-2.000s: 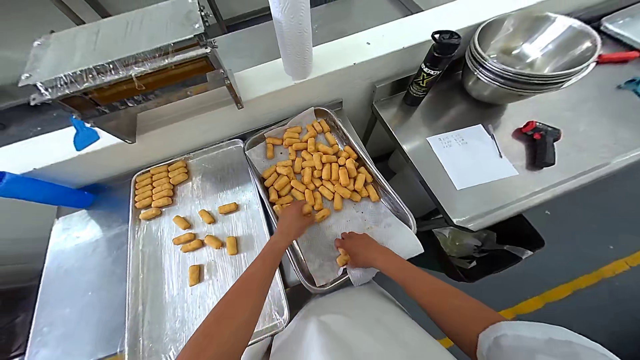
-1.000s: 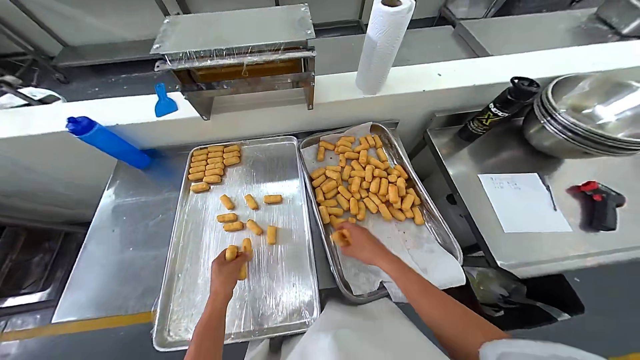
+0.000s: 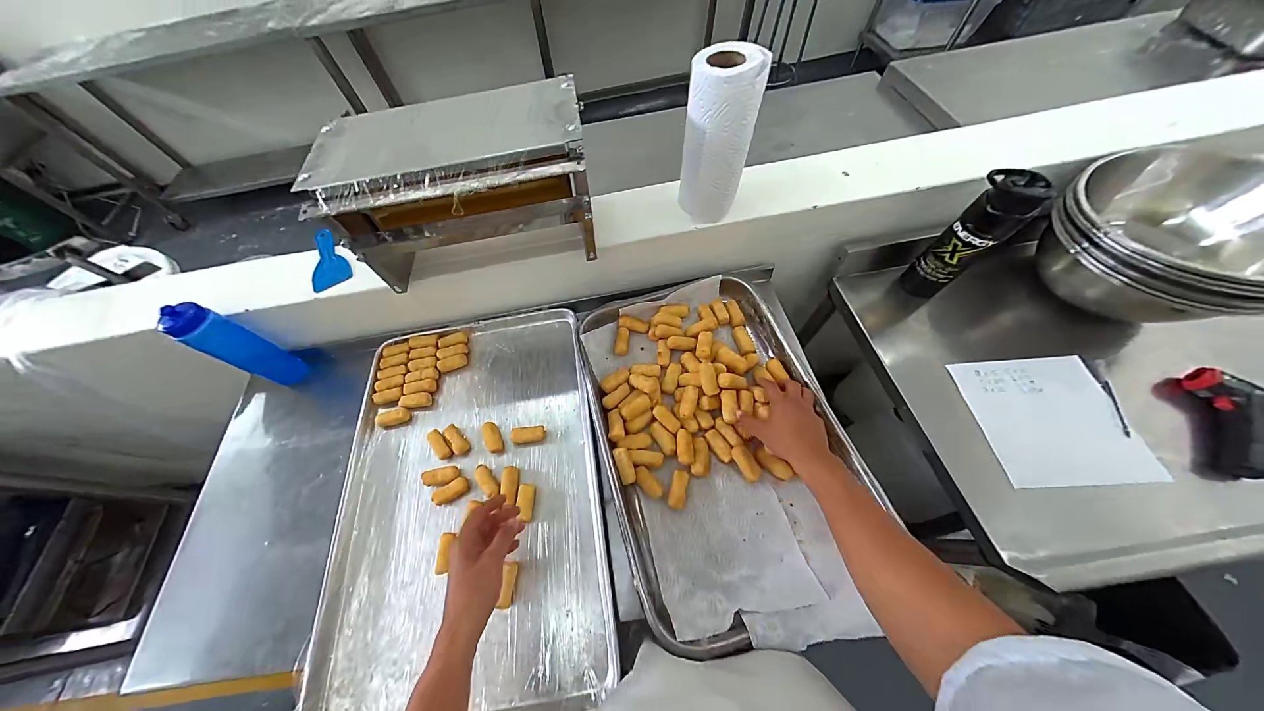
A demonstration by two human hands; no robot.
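Golden breaded rolls lie on two metal trays side by side. On the flat sheet tray (image 3: 395, 592), lined with clear film, a block of rolls (image 3: 420, 367) sits in tight rows at the far left corner, with several loose rolls (image 3: 526, 434) nearer me. Above these loose rolls is my left hand (image 3: 486, 543), fingers apart; one roll is partly hidden at its fingertips. The deeper tray (image 3: 642, 563), lined with white paper, holds a heap of rolls (image 3: 681, 395). My right hand (image 3: 790, 425) reaches into the heap's right side, its fingertips touching rolls; whether it grips one is unclear.
Behind the trays runs a white ledge with a paper towel roll (image 3: 724, 138), a metal-topped stand (image 3: 454, 148) and a blue scraper (image 3: 330, 262). A blue bottle (image 3: 235, 344) lies at left. On the right table are a black bottle (image 3: 973, 237), steel bowls (image 3: 1116, 257), a written sheet (image 3: 1052, 420) and a pen.
More loose rolls lie on the flat tray than a second ago. My right hand has moved from the deeper tray's near left side to the heap's right side. The view has shifted.
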